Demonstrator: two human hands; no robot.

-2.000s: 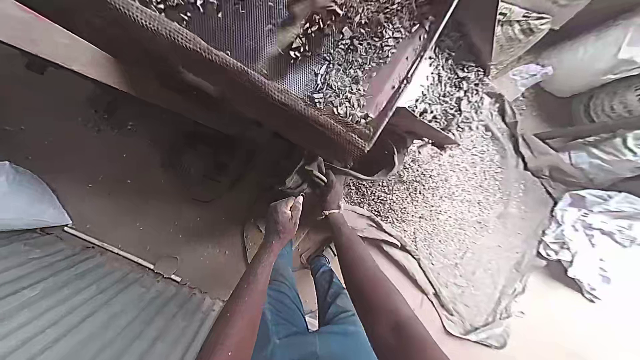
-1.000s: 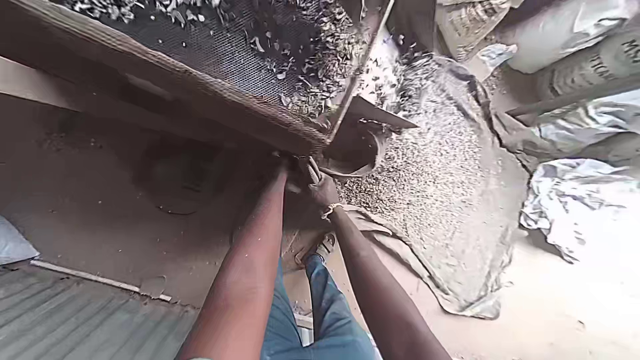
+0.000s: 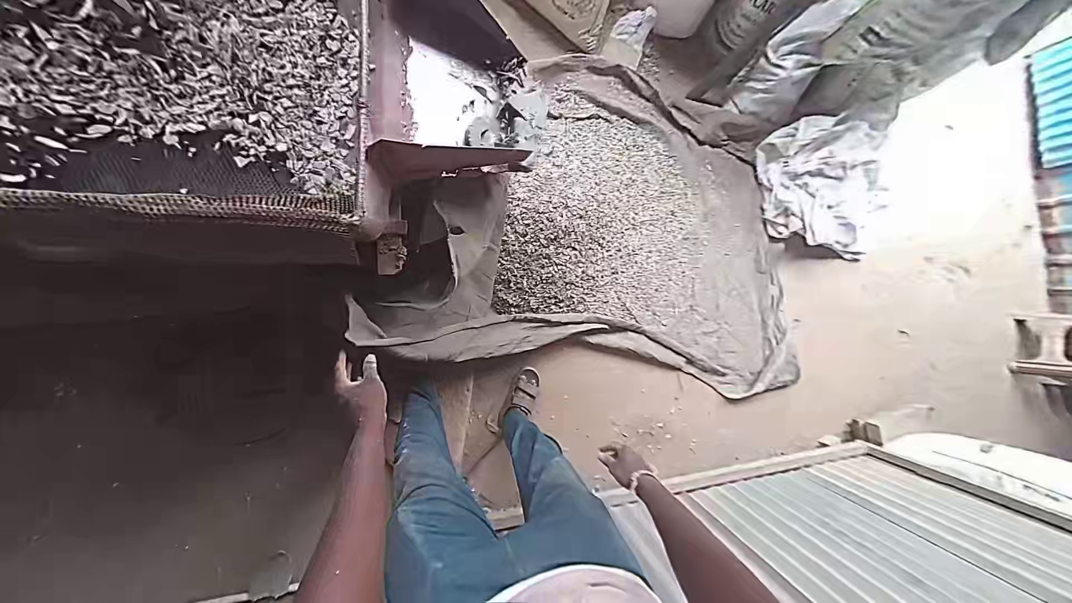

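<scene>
My left hand (image 3: 360, 387) is empty with its fingers apart, just below the near left corner of a grey cloth sheet (image 3: 477, 339). Lower and to the right, my right hand (image 3: 626, 462) hangs over the floor near the corrugated metal; whether its fingers are closed is hard to see. A heap of small pale chips (image 3: 595, 218) lies on the sheet. At the upper left, a mesh-bottomed frame (image 3: 193, 205) holds larger dry flakes (image 3: 209, 75). A reddish metal chute (image 3: 452, 157) juts from its right side over the sheet.
Filled sacks (image 3: 779, 59) and a crumpled white plastic sheet (image 3: 816, 184) lie at the upper right. Corrugated metal sheeting (image 3: 904, 519) spans the lower right. Dark shadow covers the floor beneath the frame at left. My sandalled foot (image 3: 524, 392) stands near the sheet's edge.
My hands were together at the frame's corner by the cloth; they are now apart, the right one lower and farther right. The view has swung to the right.
</scene>
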